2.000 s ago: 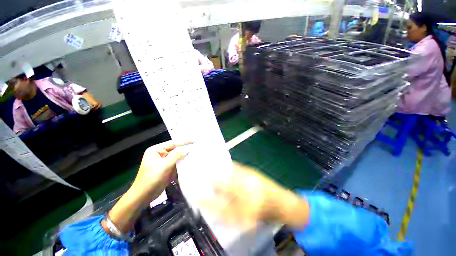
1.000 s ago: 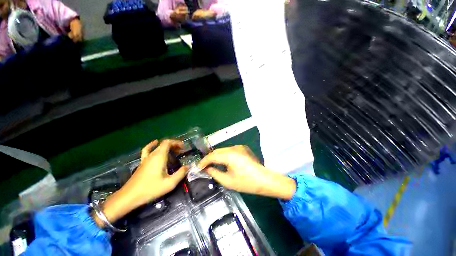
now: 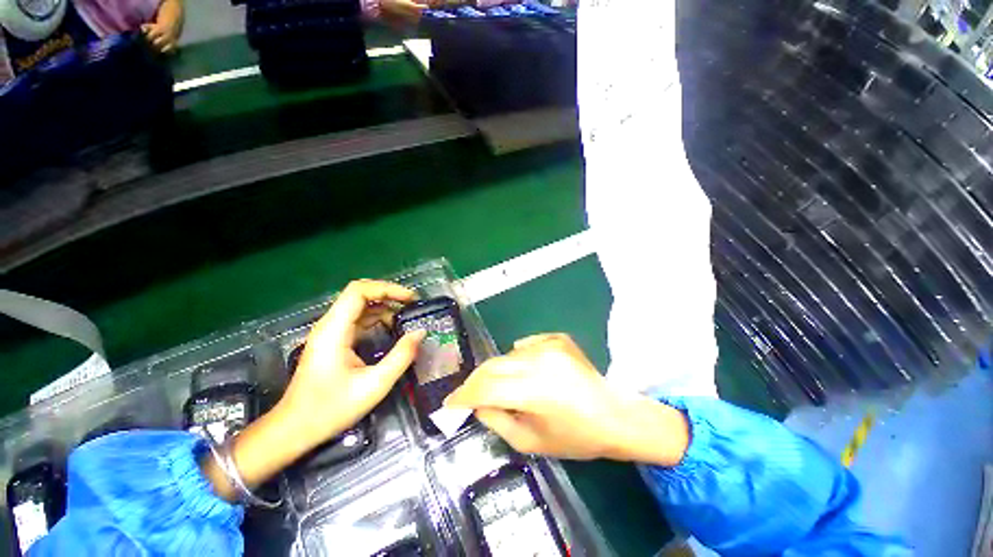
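A black phone unit (image 3: pixel 438 354) with a grey-green recess lies in the top right pocket of the clear blister tray (image 3: pixel 444 274). My left hand (image 3: pixel 346 359) rests over the tray, its thumb and fingers at the unit's left side and top. My right hand (image 3: pixel 544 400) pinches a small white label (image 3: pixel 450 419) at the unit's lower end. Below it, another unit (image 3: pixel 512 520) bears a white label. More units lie in pockets to the left, partly hidden by my left hand and sleeve.
A long white label strip (image 3: pixel 651 207) hangs right of centre, and another strip (image 3: pixel 54 321) curls at the left. A tall stack of dark trays (image 3: pixel 838 196) stands at the right. The green bench (image 3: pixel 359 218) has a white stripe. People in pink sit opposite, partly cut off.
My right hand has moved down and right with the small label, uncovering the unit's recess. My left hand stays at the unit. The view has shifted, moving the long strip rightward.
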